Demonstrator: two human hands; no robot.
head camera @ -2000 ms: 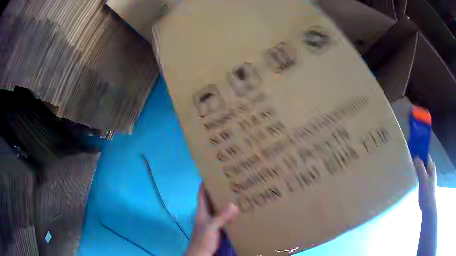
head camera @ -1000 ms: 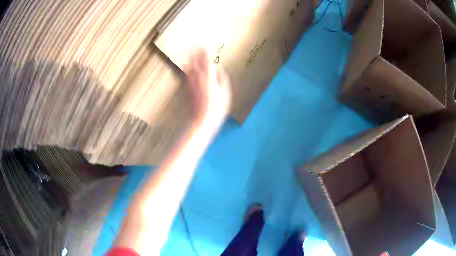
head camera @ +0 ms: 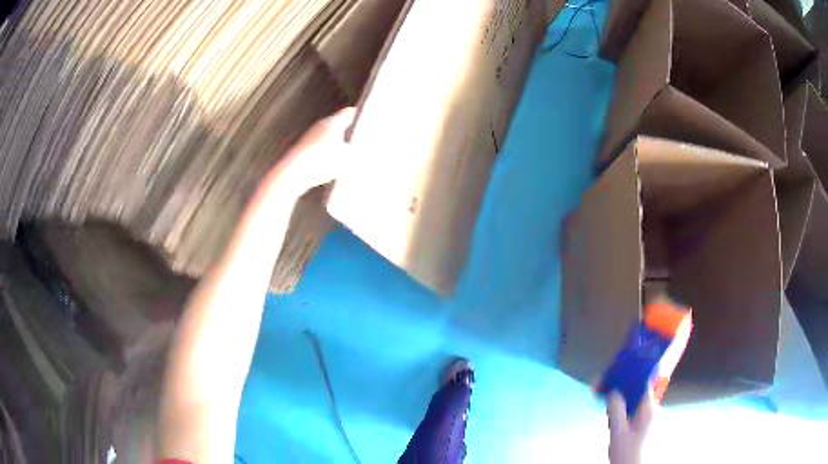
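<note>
A knocked-down brown carton [head camera: 409, 145] with some dark printing stands tilted at the upper centre, beside the stacked flat cartons. My left hand [head camera: 331, 145] is at its left edge; the fingers are hidden behind the sheet and the grip seems closed on that edge. My right hand [head camera: 633, 419] is at the lower right, small and blurred. It holds the orange and blue tape gun [head camera: 645, 355] in front of an open carton.
Stacked flat cartons [head camera: 118, 118] fill the left. Open-topped erected cartons [head camera: 604, 263] stand at the right. A dark cord [head camera: 329, 390] lies on the blue floor [head camera: 381, 335]. The wearer's leg and shoe [head camera: 445, 408] show at the bottom.
The printed carton is gone from in front, and an open carton stands upright at right. My left hand has reached behind the flat carton's edge, which has swung away from the stack. The tape gun has reappeared.
</note>
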